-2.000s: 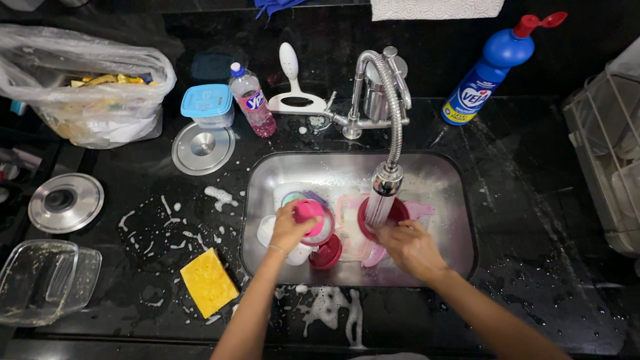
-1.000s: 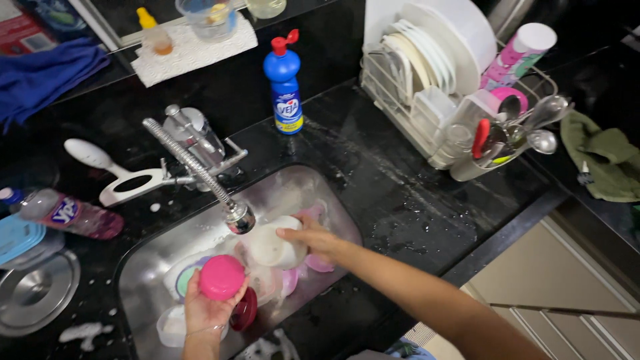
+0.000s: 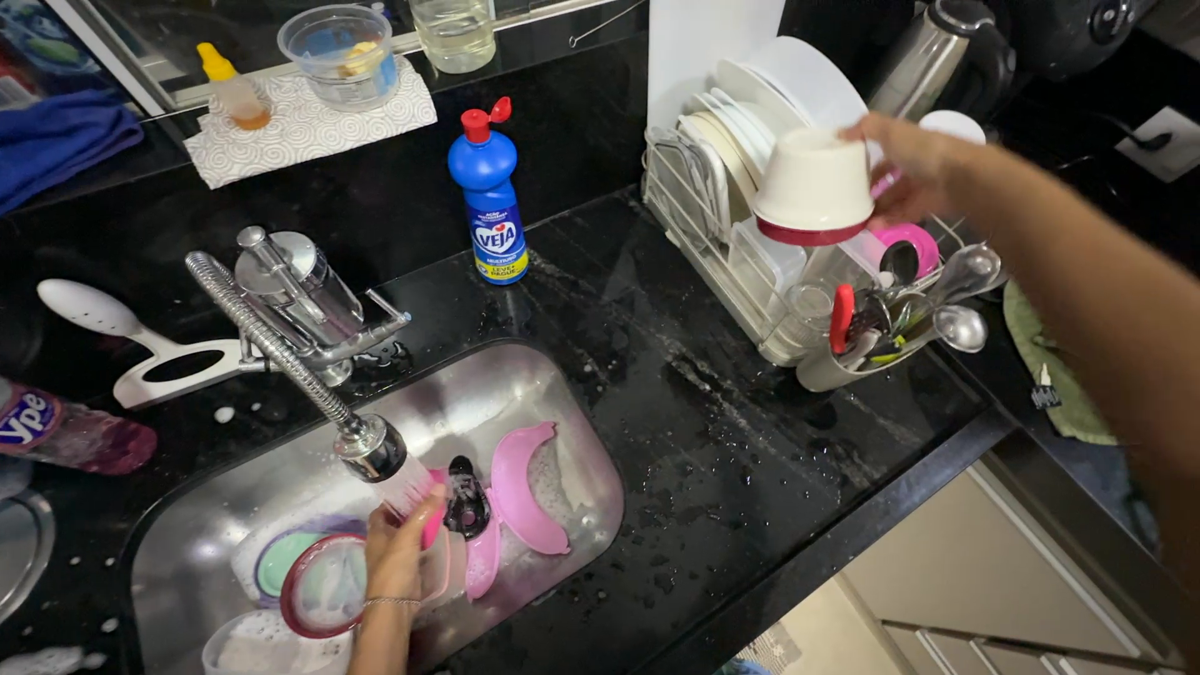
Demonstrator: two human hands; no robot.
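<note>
My right hand (image 3: 905,169) holds an upside-down white bowl (image 3: 814,178) with a dark red rim above the loaded dish rack (image 3: 712,281). In the sink (image 3: 572,441), my left hand (image 3: 398,544) grips a pink item (image 3: 434,511), mostly hidden by the fingers, under water running from the spray faucet head (image 3: 372,448). Around that hand lie a dark-red-rimmed container (image 3: 325,586), a green piece (image 3: 284,560), a soapy clear container (image 3: 272,647), a black plastic part (image 3: 466,502) and a pink curved piece (image 3: 525,487).
A blue cleaner bottle (image 3: 489,202) stands behind the sink. A white slotted utensil (image 3: 169,361) and a pink soap bottle (image 3: 75,431) are at the left. Cutlery fills a holder (image 3: 839,367) on the rack's front. A green cloth (image 3: 1055,347) lies at the right.
My right hand has lifted the white bowl from the sink to above the rack. My left hand has moved the pink item under the faucet. The view has swung right since the oldest frame.
</note>
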